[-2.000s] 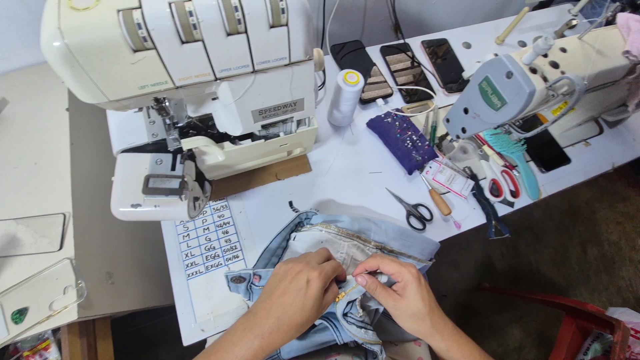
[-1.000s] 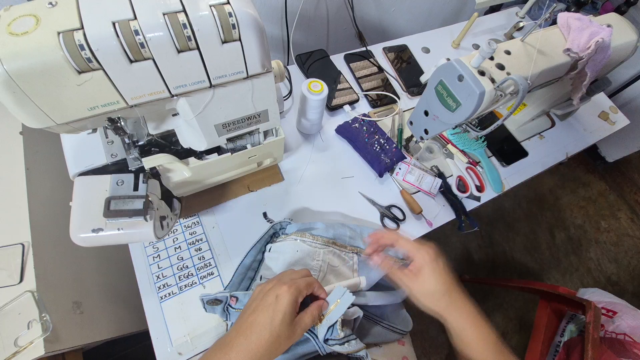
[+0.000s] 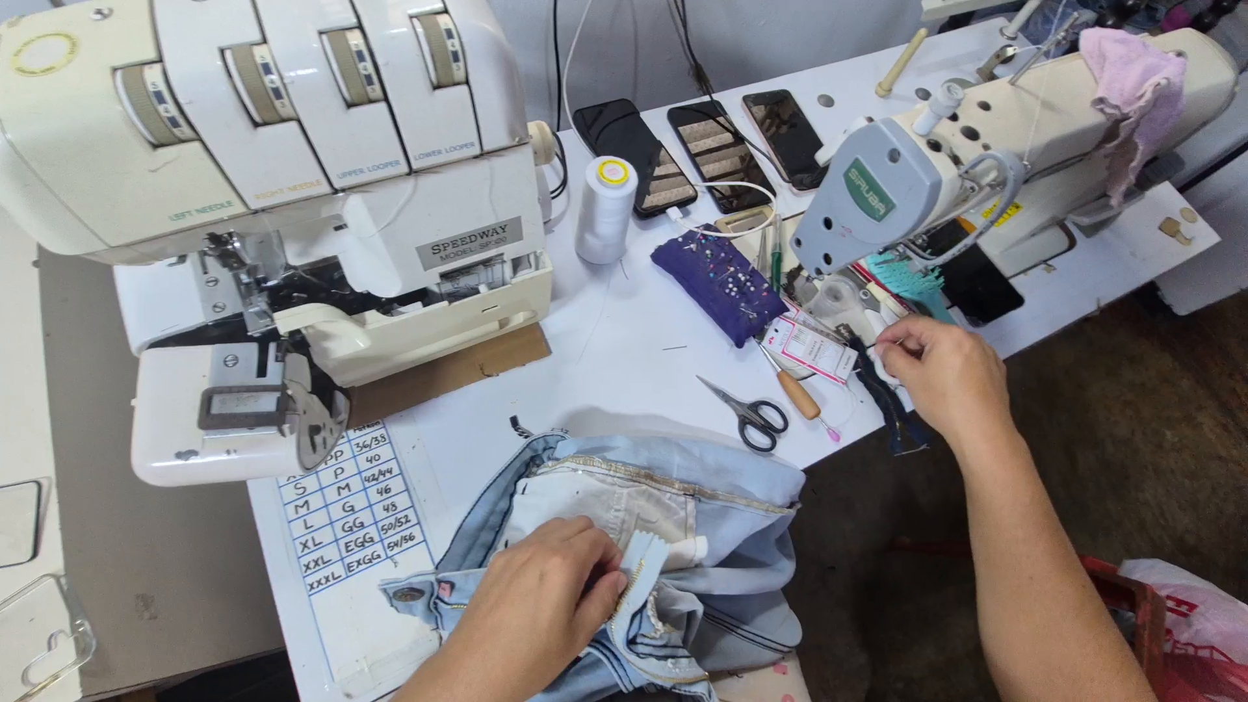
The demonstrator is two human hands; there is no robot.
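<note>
Light-blue denim jeans [image 3: 741, 526] lie bunched at the table's front edge, a metal zipper [image 3: 639, 570] on light tape standing out of them. My left hand [image 3: 551, 595] grips the denim beside that zipper. Farther right, over the table's edge, my right hand [image 3: 941, 375] pinches something small and white at its fingertips, too small to name. Beneath and left of it hangs a dark zipper strip [image 3: 885, 400]. Small black-handled scissors [image 3: 756, 419] lie partly spread between the two hands, near a wooden-handled awl [image 3: 798, 393] and a white packet with writing [image 3: 811, 349].
A serger [image 3: 390, 195] stands at the left above a handwritten size chart [image 3: 351, 507]. Behind are a white thread cone [image 3: 605, 214], a purple pincushion [image 3: 720, 285] and several phones [image 3: 785, 136]. A sewing machine [image 3: 1024, 127] stands at the right. A red chair [image 3: 1121, 595] is at the lower right.
My right hand has left the jeans and moved right and up to the small items by the sewing machine. My left hand has stayed at the zipper. The view has shifted somewhat.
</note>
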